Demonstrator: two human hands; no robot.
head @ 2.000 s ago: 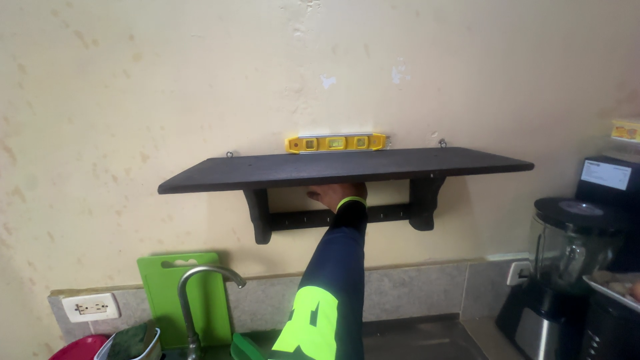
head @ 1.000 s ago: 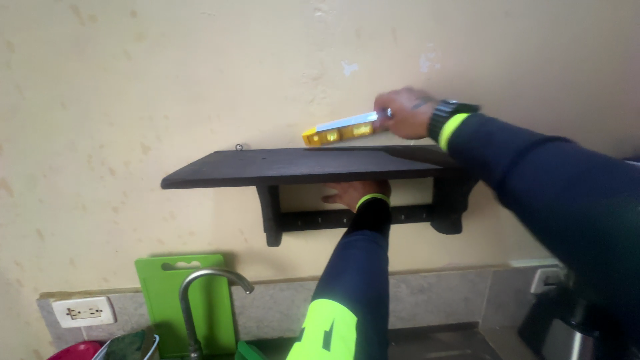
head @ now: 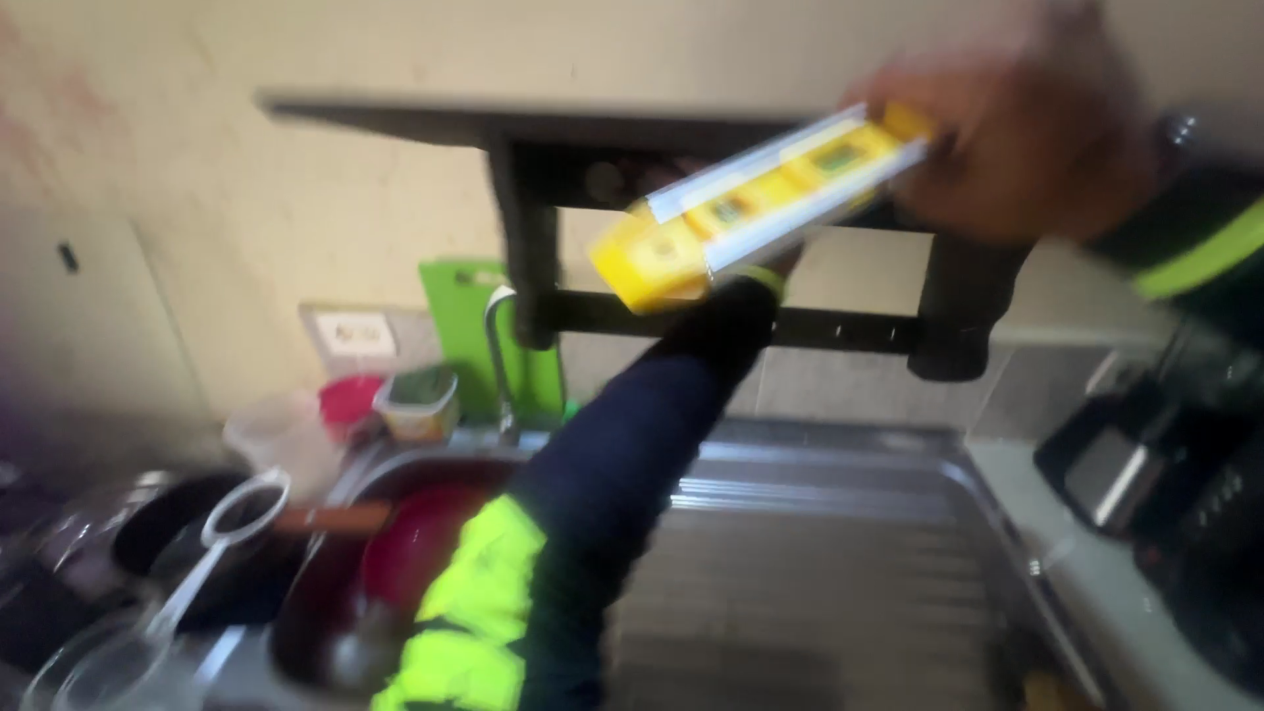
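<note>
My right hand [head: 1017, 138], blurred at the upper right, grips one end of a yellow spirit level [head: 765, 207]. The level slants down to the left in front of the dark wall shelf [head: 395, 120]. From below, my left arm reaches up to the shelf, its sleeve dark with bright yellow-green patches. Only a bit of my left hand [head: 785, 259] shows near the wrist; the level and the shelf hide the rest, so its grip cannot be made out.
Below the shelf is a steel sink with a ribbed drainboard [head: 810, 573]. A tap [head: 499, 365], a green cutting board [head: 464, 306] and plastic tubs [head: 420, 400] stand at the back left. Pans and a strainer [head: 118, 662] are at the left; a dark appliance [head: 1116, 474] stands right.
Two seconds ago the level lay on the shelf; my right hand then took hold of it and now has it off the shelf, in front. The view has tilted down.
</note>
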